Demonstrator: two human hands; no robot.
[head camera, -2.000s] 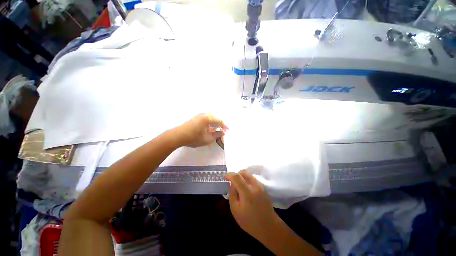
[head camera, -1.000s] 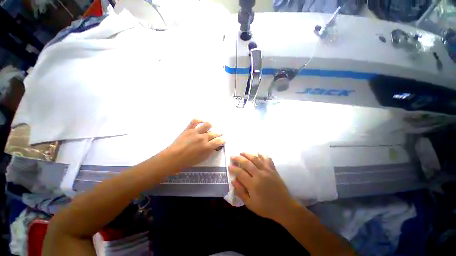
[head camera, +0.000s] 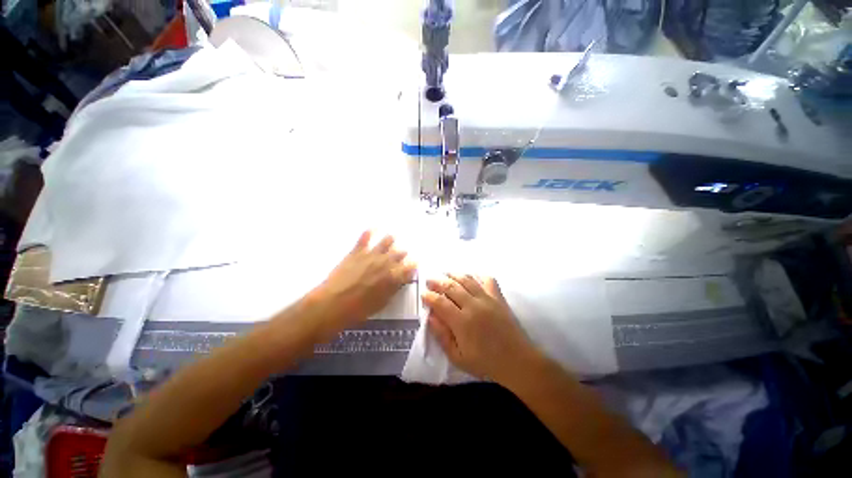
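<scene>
A white garment panel (head camera: 560, 317) lies under the needle area and over the table's front edge, its left edge running toward me. My right hand (head camera: 472, 322) lies palm down on its left part, fingers spread, with small folds beside the thumb. My left hand (head camera: 369, 275) lies palm down just left of that edge, fingers slightly apart; whether anything is under its palm is hidden. The presser foot and needle area (head camera: 448, 201) of the white sewing machine (head camera: 560, 121) is beyond both hands; glare hides the cloth there.
A heap of white pieces (head camera: 140, 177) covers the table's left. A narrow white strip (head camera: 135, 322) hangs over the grey front edge (head camera: 234, 341). A gold-brown packet (head camera: 56, 280) lies at the left corner. A red basket (head camera: 75, 453) is lower left, bluish cloth lower right.
My left hand has flattened and its fingers point more forward; the small dark item at its fingers no longer shows. My right hand has moved forward from the panel's front part and flattened.
</scene>
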